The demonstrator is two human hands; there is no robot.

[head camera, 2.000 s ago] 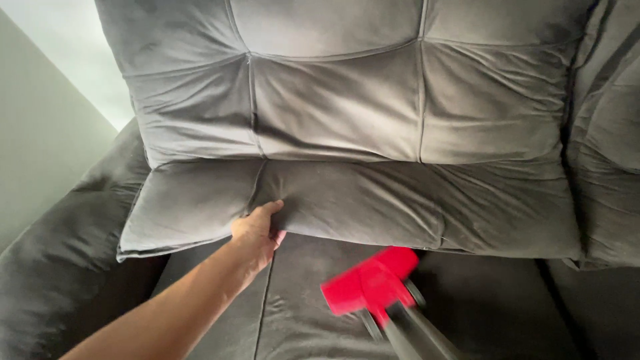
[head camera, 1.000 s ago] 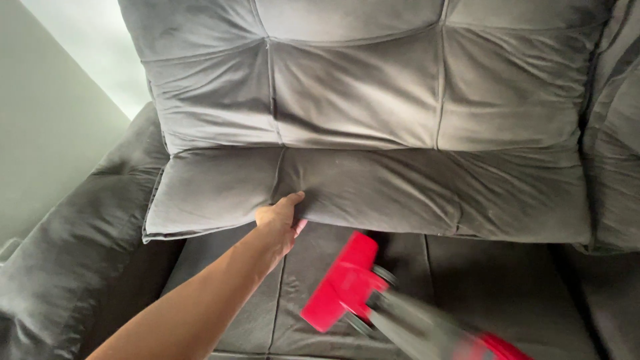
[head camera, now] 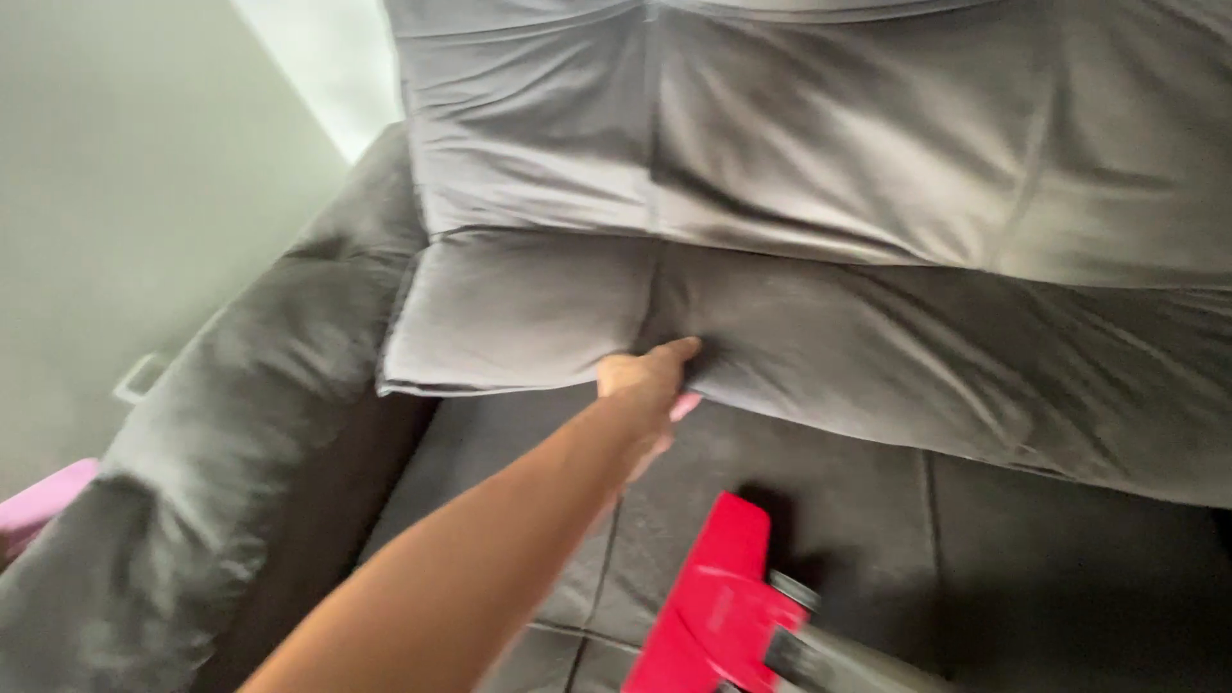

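My left hand (head camera: 650,390) grips the lower edge of the grey back cushion (head camera: 818,337) of a sofa, thumb on top and fingers beneath, and the flap is held up off the seat. Below and to the right of this hand, a red vacuum cleaner floor head (head camera: 717,597) on a grey tube (head camera: 857,664) lies at a slant over the dark grey seat (head camera: 770,443). My right hand is out of view, and what holds the tube cannot be seen.
The padded sofa armrest (head camera: 241,404) runs along the left side. Beyond it stand a pale wall (head camera: 125,173), a small whitish object (head camera: 141,377) and part of a pink object (head camera: 48,500) at the left edge.
The red floor head has turned to a steeper slant and shifted toward the left since two seconds ago. My left hand keeps its hold on the cushion edge. The view has swung left.
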